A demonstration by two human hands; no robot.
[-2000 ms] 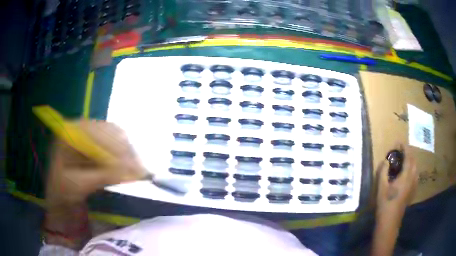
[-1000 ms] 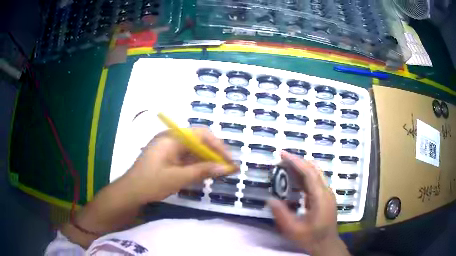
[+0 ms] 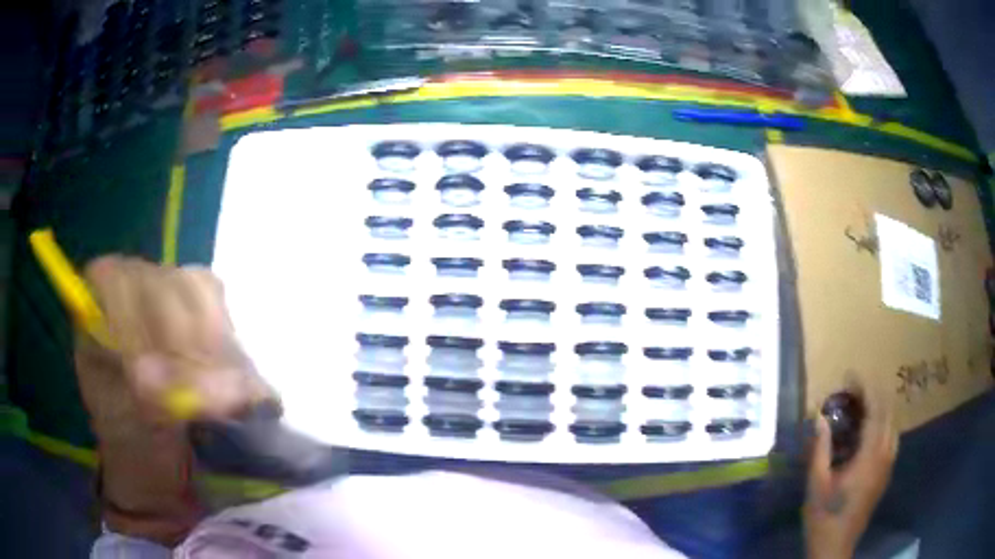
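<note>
My left hand (image 3: 164, 349) is blurred at the tray's left edge and holds the yellow tool (image 3: 68, 282), its rear end pointing up and left. A dark blurred shape below the fingers cannot be made out. My right hand (image 3: 853, 470) is on the cardboard, its fingers around the rim of a round black disc (image 3: 843, 424). The white tray (image 3: 289, 251) lies between the hands. Rows of black discs (image 3: 528, 268) stand on edge in it, and its left part looks blank.
The cardboard sheet (image 3: 818, 273) has handwriting, a QR label (image 3: 909, 268) and two discs (image 3: 931, 188). A blue pen (image 3: 742, 118) lies behind the tray. Clear blister trays (image 3: 491, 49) and pale paper (image 3: 870, 55) are at the back. Red tape (image 3: 251, 94) is back left.
My hands have moved apart from over the tray, left hand leftward with the tool, right hand rightward to the cardboard. The disc the right hand carried is gone from it; it now grasps the cardboard's near disc.
</note>
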